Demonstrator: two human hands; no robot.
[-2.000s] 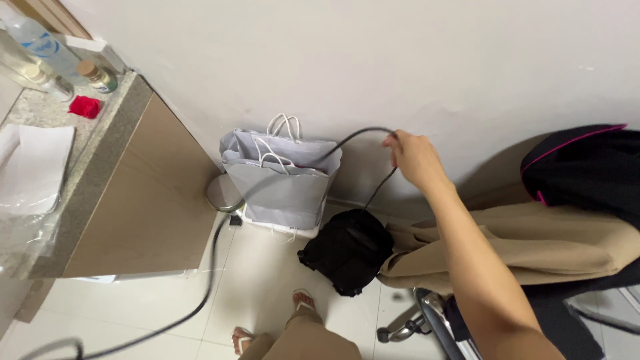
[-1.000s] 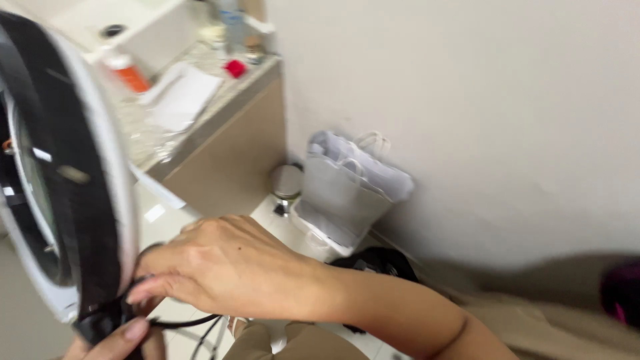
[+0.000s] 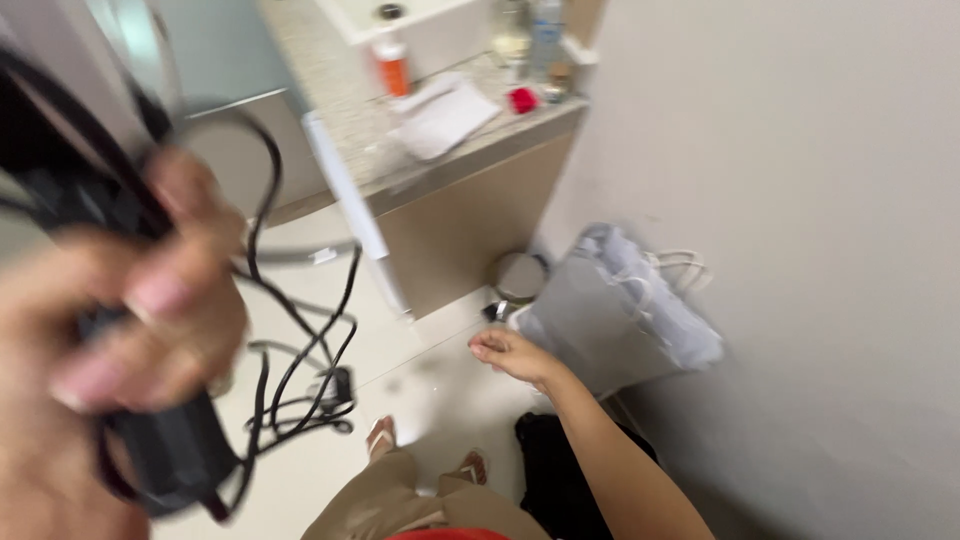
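Observation:
Close to the camera at the left, blurred, my left hand (image 3: 150,300) is closed round a black cable and dark holder parts. A black box-like piece (image 3: 176,450) hangs just below it. From there the tangled black cable (image 3: 300,337) dangles in loops over the floor, with a small dark block (image 3: 337,386) among them. My right hand (image 3: 514,356) is held out lower down, fingers loosely curled, with nothing seen in it. It appears in front of the left edge of a grey paper bag (image 3: 592,322) with white handles.
A stone counter (image 3: 480,161) bears a white sheet (image 3: 446,120), an orange-and-white bottle (image 3: 391,67), a red item (image 3: 522,100) and bottles by a sink. A round bin (image 3: 520,276) stands beside the bag. A black bag (image 3: 559,472) lies near my feet. The wall (image 3: 787,187) is at right.
My right hand has come away from the cable and the ring-shaped device, where it was one second ago. The view has shifted.

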